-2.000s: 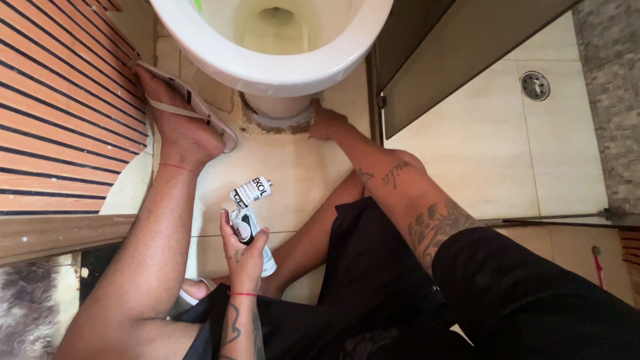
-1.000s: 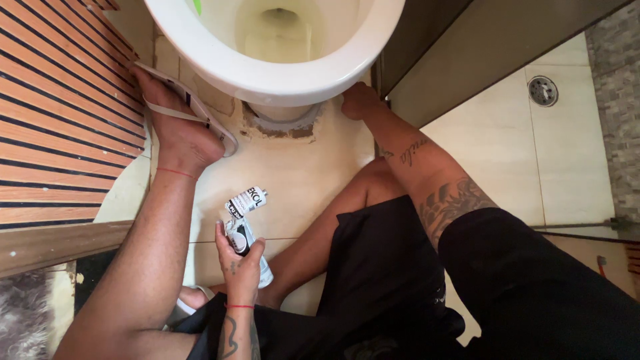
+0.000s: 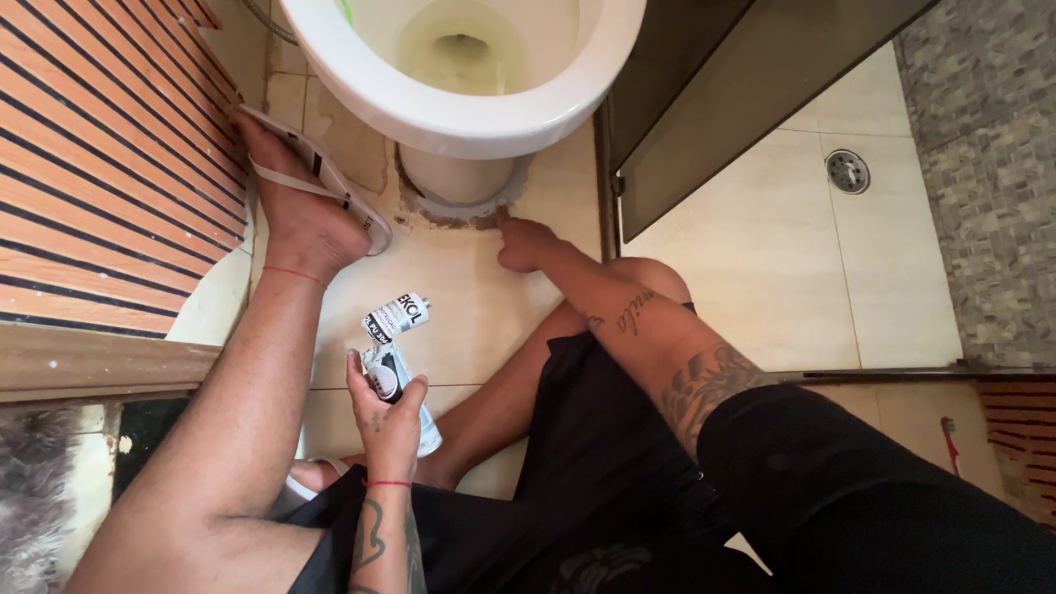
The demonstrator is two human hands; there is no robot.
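My left hand point(image 3: 388, 417) is closed around a torn, crumpled white sealant cartridge point(image 3: 396, 318) with black print, whose upper part tilts to the right above my fingers. My right hand point(image 3: 528, 242) holds nothing; its index finger is extended and touches the grey sealant point(image 3: 470, 211) at the front right of the toilet base point(image 3: 458, 177). The other fingers are curled. Above is the rim of the white toilet bowl point(image 3: 462, 124), with yellowish water inside. The rear of the base is hidden under the bowl.
My sandaled foot point(image 3: 301, 190) rests left of the base, near a slatted wooden panel point(image 3: 99, 165). A dark glass panel point(image 3: 742, 107) stands at right, beside a round floor drain point(image 3: 847, 171). Rough, broken floor edging point(image 3: 429, 221) borders the base. A furry mat point(image 3: 37, 495) lies lower left.
My right hand has moved from the right side of the toilet base to its front right edge, its fingertip now on the grey sealant. My left hand still holds the cartridge.
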